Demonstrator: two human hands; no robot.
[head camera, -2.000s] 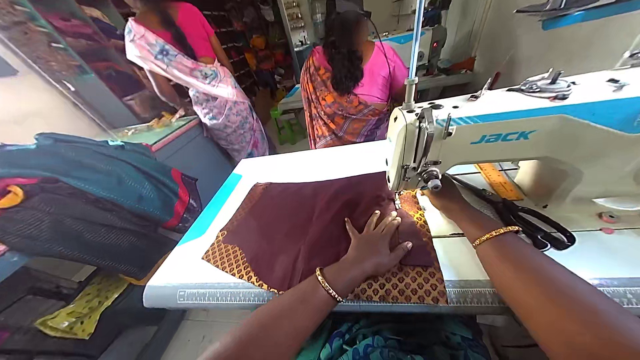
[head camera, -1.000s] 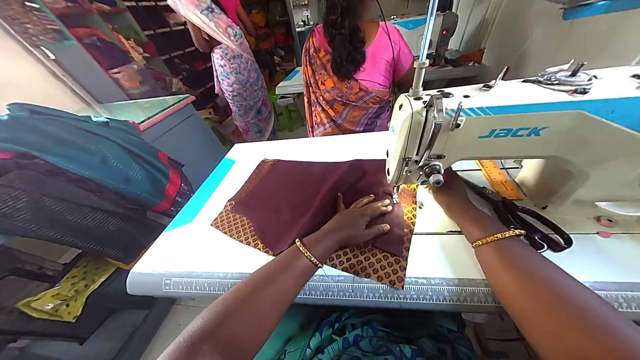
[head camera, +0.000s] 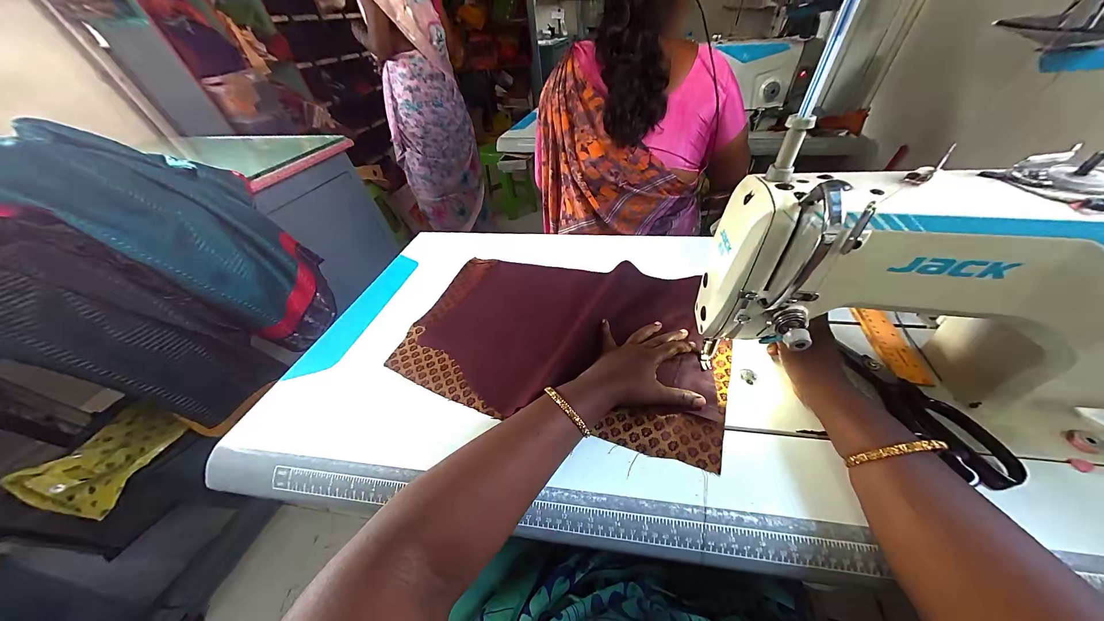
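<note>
A maroon cloth piece with a gold-patterned border (head camera: 535, 336) lies on the white sewing table (head camera: 345, 414). My left hand (head camera: 642, 366) rests flat on it with fingers spread, just left of the presser foot (head camera: 708, 354) of a Jack sewing machine (head camera: 975, 276). The cloth's right edge passes at the foot. My right hand (head camera: 802, 358) is right of the needle area, behind the machine head's lower knob; its fingers are largely hidden, so any hold is unclear. Black-handled scissors (head camera: 957, 423) lie beside my right wrist.
An orange ruler (head camera: 893, 345) lies under the machine arm. A measuring scale (head camera: 690, 526) runs along the table's front edge. Dark and teal garments (head camera: 155, 241) hang at the left above a yellow cloth (head camera: 99, 457). Two people (head camera: 642, 129) are beyond the table, near another machine.
The cloth's lower right corner has moved left and away from the table's front edge. My left hand has stayed on the cloth, its fingers closer to the presser foot. The view has shifted.
</note>
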